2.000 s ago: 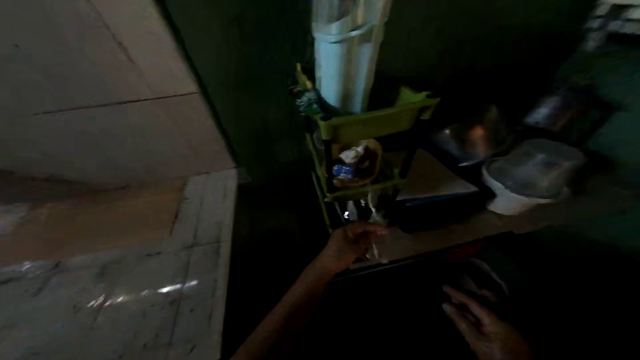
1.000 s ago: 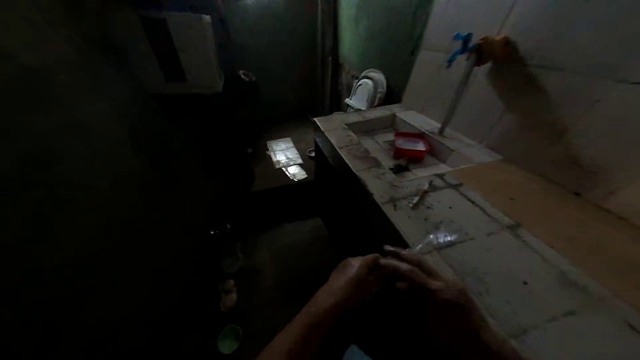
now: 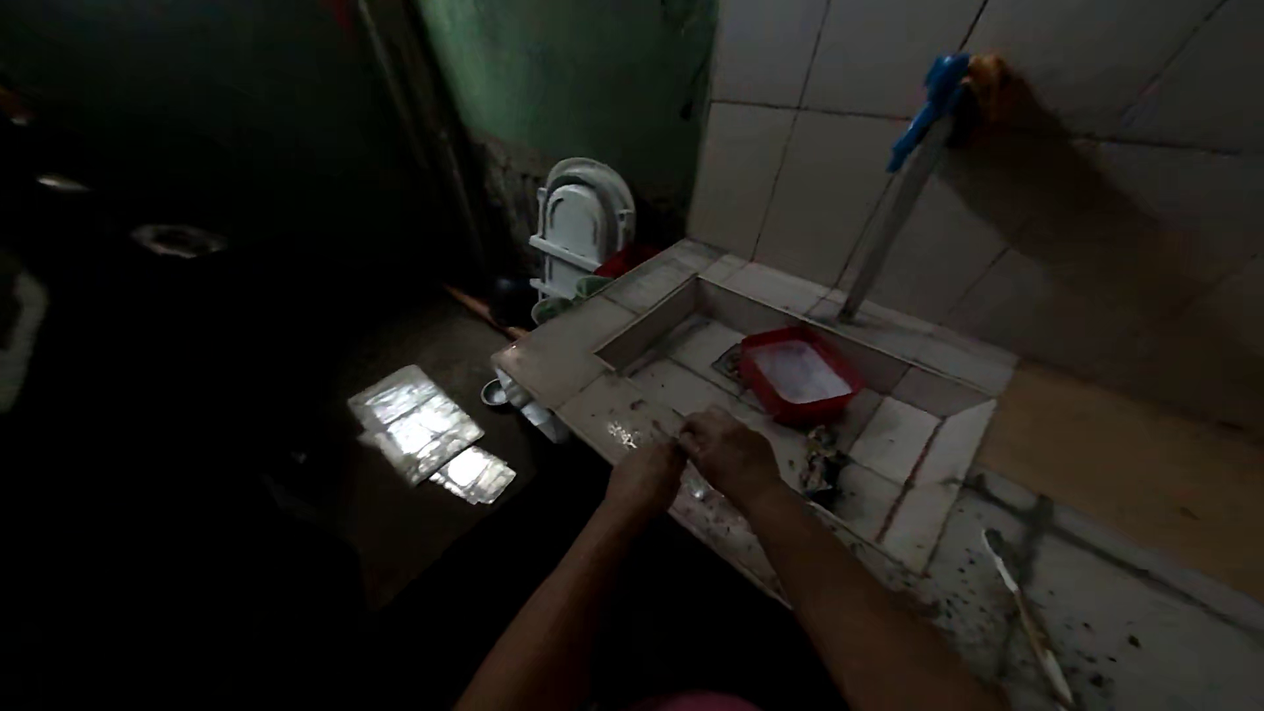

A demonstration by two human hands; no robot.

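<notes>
My left hand (image 3: 647, 476) and my right hand (image 3: 729, 452) meet at the fingertips over the front edge of a tiled sink counter. A clear, shiny piece, perhaps plastic film (image 3: 697, 486), shows just below the fingers; whether either hand grips it cannot be made out. Beyond my hands, inside the shallow tiled sink (image 3: 647, 336), stands a red plastic tray (image 3: 851, 387) with whitish, foamy-looking contents. A dark crumpled scrap (image 3: 822, 464) lies in the basin beside the tray. On the counter at the right rests a toothbrush (image 3: 1027, 614).
A pipe (image 3: 894, 232) with a blue-handled tap (image 3: 933, 104) rises behind the sink along the tiled wall. White folded plastic furniture (image 3: 578, 222) leans beyond the counter. Shiny flat sheets (image 3: 420, 423) lie on the floor at left, near a small round dish (image 3: 494, 393).
The view has swung from a green shelf rack to the sink. My hands, apart two seconds ago, are now together, and they have come to the counter edge beside the basin.
</notes>
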